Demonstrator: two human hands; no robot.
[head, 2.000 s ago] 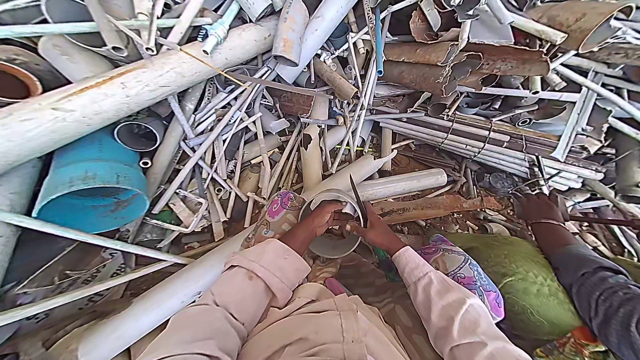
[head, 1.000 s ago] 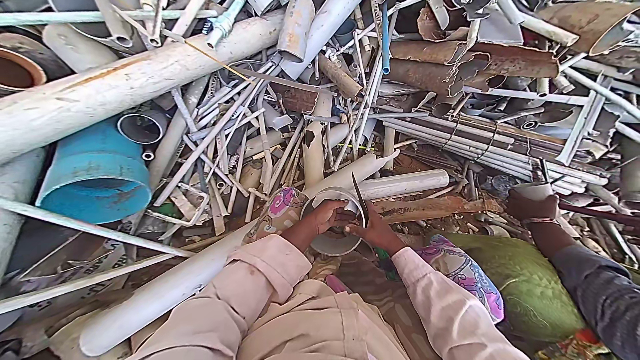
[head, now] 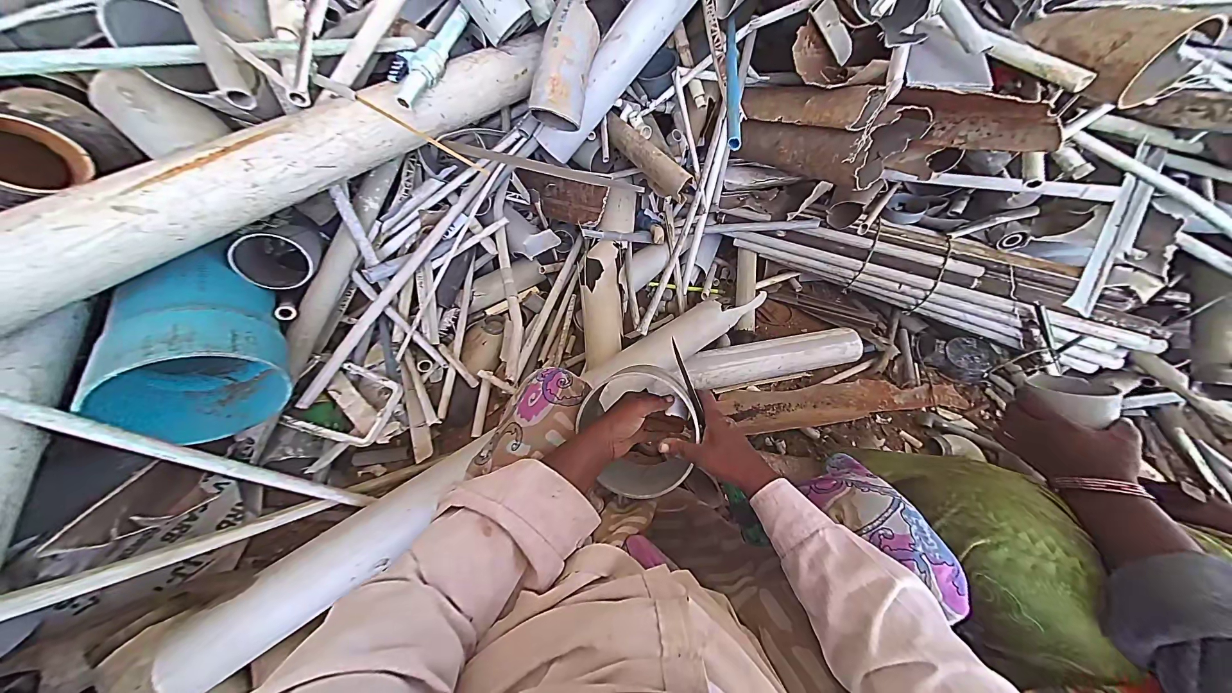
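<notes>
A short, wide grey plastic pipe piece [head: 647,479] sits upright in front of my body, its round opening facing up. My left hand [head: 630,423] grips its rim from the left, fingers reaching into the opening. On the right side of the ring, my right hand [head: 717,448] holds a dark pointed blade [head: 685,371], whose tip points up and away from me. The thumb of that hand reaches over the opening. The blade's handle is hidden in the hand, and what my fingertips touch inside the ring is unclear.
Scrap plastic pipes lie all around, among them a long white pipe [head: 241,168], a blue socket pipe [head: 192,337] and a tied bundle of thin pipes [head: 943,279]. At the right, another person's hand [head: 1068,443] holds a grey pipe piece [head: 1078,399] beside green cloth [head: 1001,549].
The other person's hand at the right has a grey pipe piece raised in it, not plain two seconds ago. My own hands stay at the ring with little plain movement.
</notes>
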